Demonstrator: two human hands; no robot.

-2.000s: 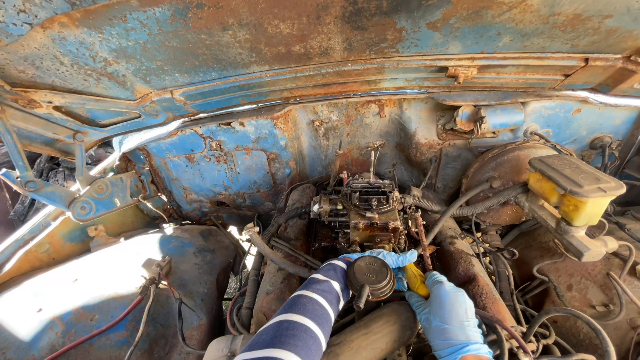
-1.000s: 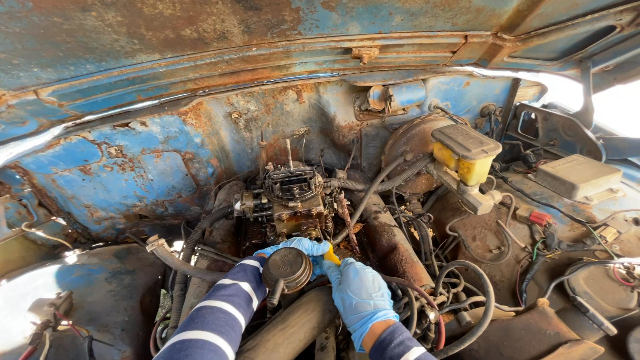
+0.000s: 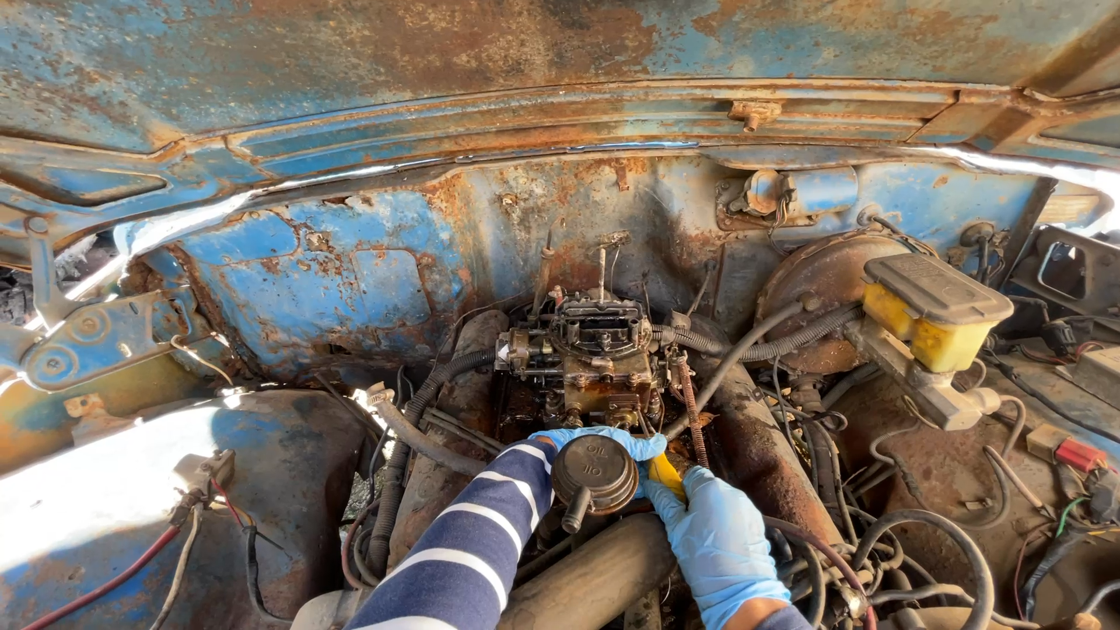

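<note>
Both hands wear light blue gloves and are low in front of the carburetor [image 3: 604, 350] on the engine. My left hand [image 3: 612, 437] reaches behind the black oil filler cap [image 3: 595, 472], which hides part of it; its fingertips are by a yellow object [image 3: 665, 475], and what they hold cannot be told. My right hand [image 3: 722, 542] is closed around that yellow object, perhaps a tool handle, whose far end is hidden. Just beyond the hands, a rusty coil spring [image 3: 691, 411] stands at the carburetor's right side.
A thick hose [image 3: 595, 577] runs below the hands. At the right are the brake fluid reservoir [image 3: 936, 306], the round brake booster [image 3: 814, 289] and loose wires. A loose hose end [image 3: 385, 402] lies left. The rusty hood [image 3: 525, 52] hangs above.
The view has swung right and then partly back. Two seconds ago the right hand held the yellow object further right, by a rusty rod; now both hands are close together behind the oil cap.
</note>
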